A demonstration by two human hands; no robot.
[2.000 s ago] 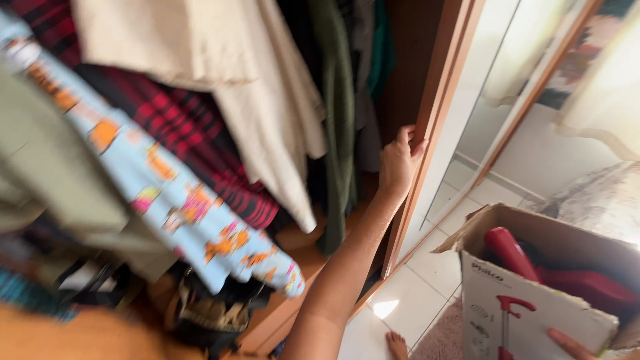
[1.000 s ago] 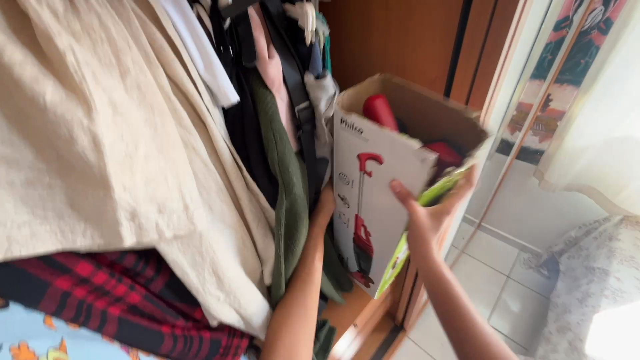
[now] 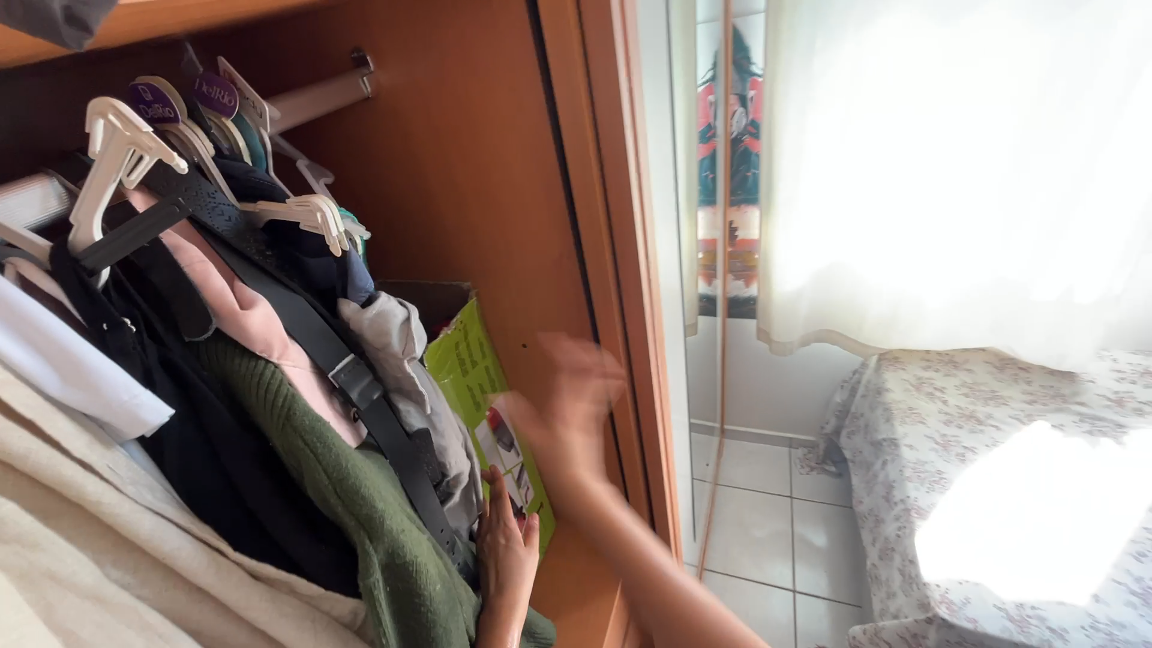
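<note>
A cardboard box (image 3: 468,360) stands inside the wooden wardrobe, its green printed side showing and the rest covered by hanging clothes. Low on that green side rests my left hand (image 3: 507,531), fingers extended, beside a grey garment (image 3: 391,333). My right hand (image 3: 571,396) is blurred by motion, fingers apart, in front of the box's right edge and the wardrobe's side panel; it holds nothing. A dark green knitted garment (image 3: 351,495) hangs to the left of my left wrist, next to a black belt (image 3: 360,382).
Garments on white hangers (image 3: 112,171) fill the left, below a rail (image 3: 319,93). The wardrobe's door frame (image 3: 621,270) rises right of my hands. Beyond lie a tiled floor (image 3: 765,540), a bed with a floral cover (image 3: 882,450) and a pale curtain (image 3: 909,180).
The box, held between both hands outside the clothes a second ago, now stands inside the wardrobe behind them. My right hand has let go of it. The view has shifted.
</note>
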